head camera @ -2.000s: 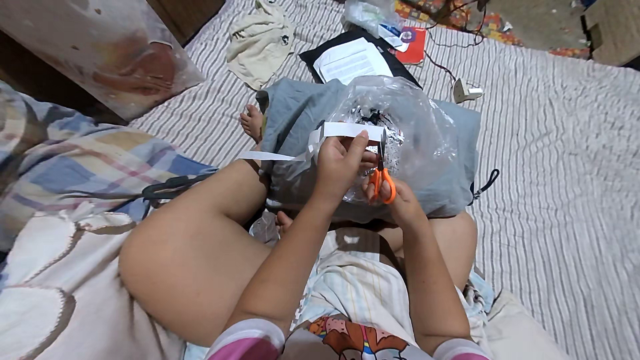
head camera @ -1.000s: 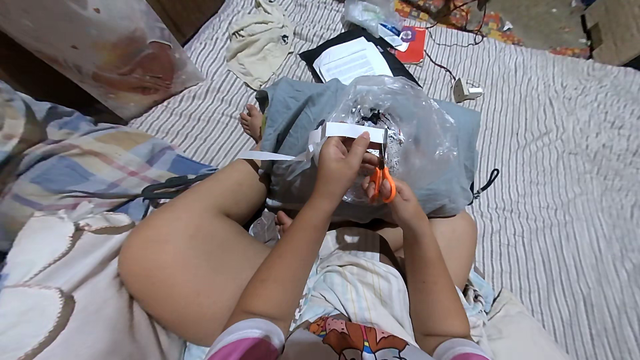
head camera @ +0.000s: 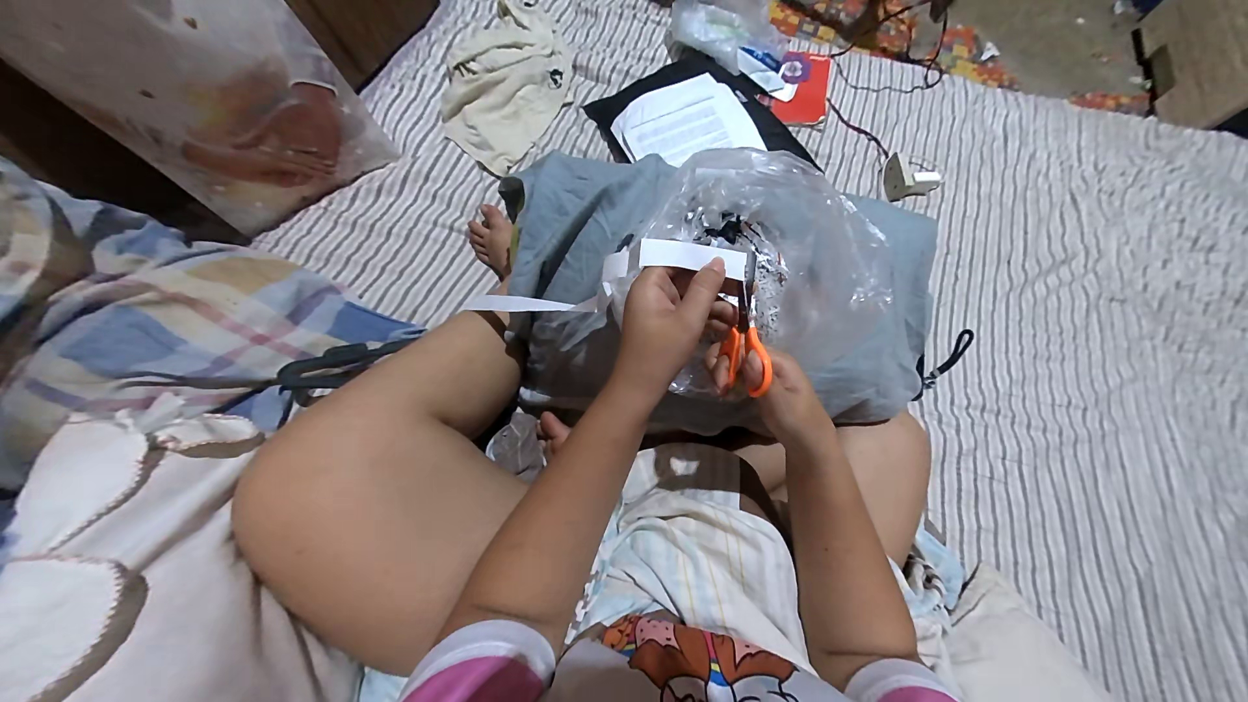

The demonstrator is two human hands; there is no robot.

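Note:
My left hand [head camera: 671,317] pinches a white paper strip [head camera: 690,254] between thumb and fingers; the strip's long tail trails off to the left. My right hand [head camera: 770,380] has its fingers in the handles of orange-handled scissors [head camera: 749,359], whose blades point up to the strip's right end, beside a dark narrow edge there. Whether the blades are parted is hard to tell. Below the hands an opened clear plastic bag [head camera: 829,263] with small dark and silvery pieces in it lies on a grey-blue pillow [head camera: 585,195] across the lap.
Beyond the pillow lie a black pouch [head camera: 609,115] with printed papers [head camera: 687,119], a red booklet [head camera: 809,93] and a white plug adapter [head camera: 909,177] with a cord. A cream cloth [head camera: 507,88] lies on the striped sheet [head camera: 1072,292]. A plaid blanket [head camera: 146,322] is at the left.

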